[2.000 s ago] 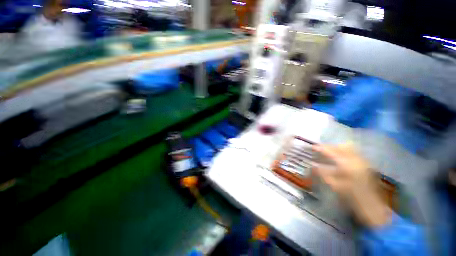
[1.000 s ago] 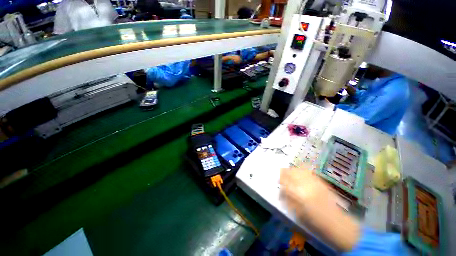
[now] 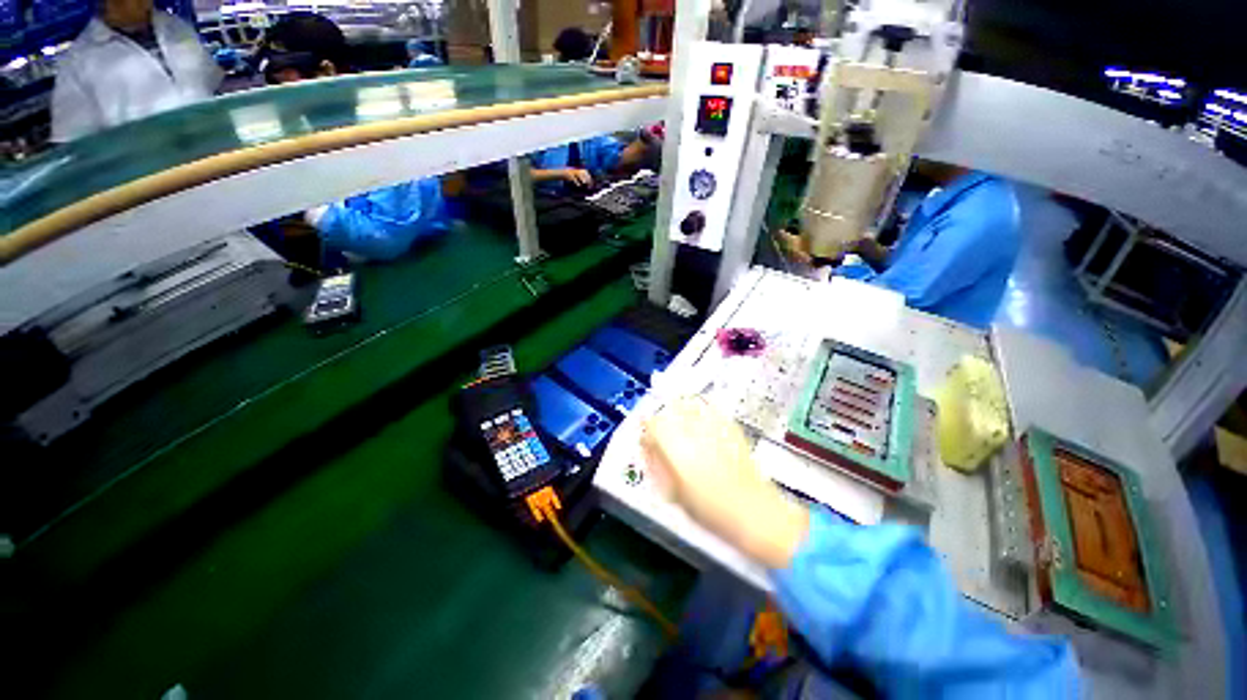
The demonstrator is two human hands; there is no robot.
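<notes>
My right hand [image 3: 711,472], bare with a blue sleeve, is over the front left corner of the white machine table [image 3: 745,294], near a round button; its fingertips are partly hidden. My left hand is out of the picture. Right of my hand, a green frame [image 3: 899,427] sits on a brown base around a pale slotted plate [image 3: 853,398]. Farther right, a second green frame [image 3: 1160,602] surrounds a brown recess [image 3: 1102,531], with no pale plate visible in it. A yellow-green crumpled item [image 3: 972,414] lies between the two fixtures.
A black keypad terminal [image 3: 513,445] with orange plug and cable, beside blue flat units [image 3: 598,379], is left of the table. The machine head [image 3: 851,198] and control panel [image 3: 713,144] stand behind. A person in blue [image 3: 957,246] is beyond the table.
The view has shifted, showing more of the right fixture. The slotted plate was uncovered under my hand two seconds ago; the green frame now surrounds it. My hand has moved to the table's corner.
</notes>
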